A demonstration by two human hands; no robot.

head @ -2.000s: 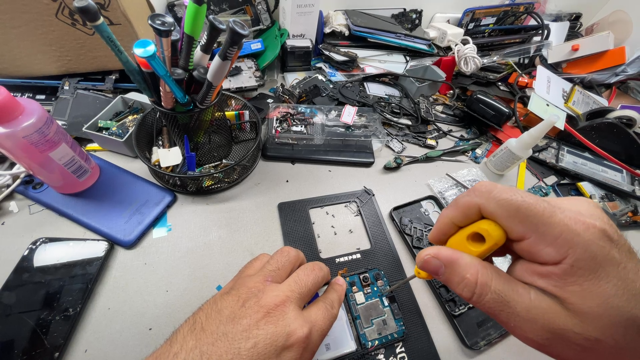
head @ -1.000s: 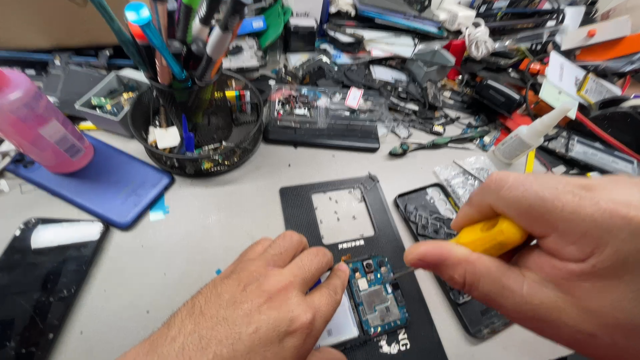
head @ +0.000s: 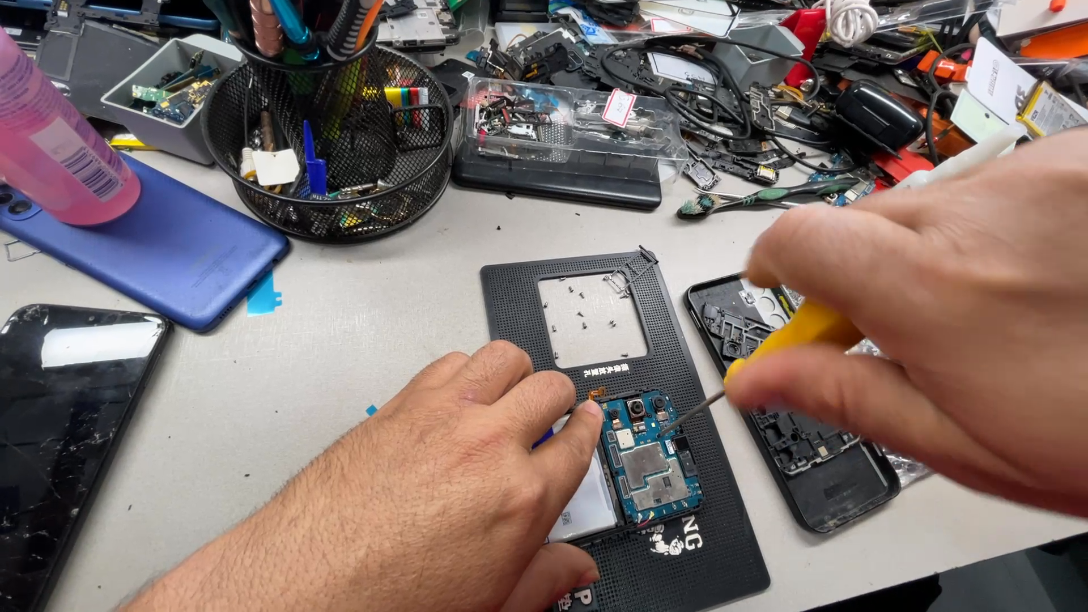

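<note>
My right hand (head: 943, 331) grips a yellow-handled screwdriver (head: 790, 340), its thin shaft slanting down-left to the upper part of a blue phone circuit board (head: 654, 459) with metal shields. My left hand (head: 476, 450) lies over the phone's left side, its index fingertip at the board's upper left corner; the thumb is lower, and whether it presses the phone is hidden. Beside the board shows a pale battery (head: 591, 510). The opened phone lies on a black perforated work mat (head: 722, 527). Several small screws (head: 584, 325) lie in the mat's square window.
A black phone housing (head: 841, 493) lies right of the mat. Left are a cracked phone (head: 68, 425) and a blue phone (head: 204, 272) under a pink bottle (head: 68, 144). Behind stand a mesh pen holder (head: 340, 204), a clear parts box (head: 561, 119), a toothbrush (head: 765, 197) and tangled cables.
The screwdriver's tip has shifted from the board's upper right edge inward over the board. My left hand stays at the phone's left side. The view has moved somewhat.
</note>
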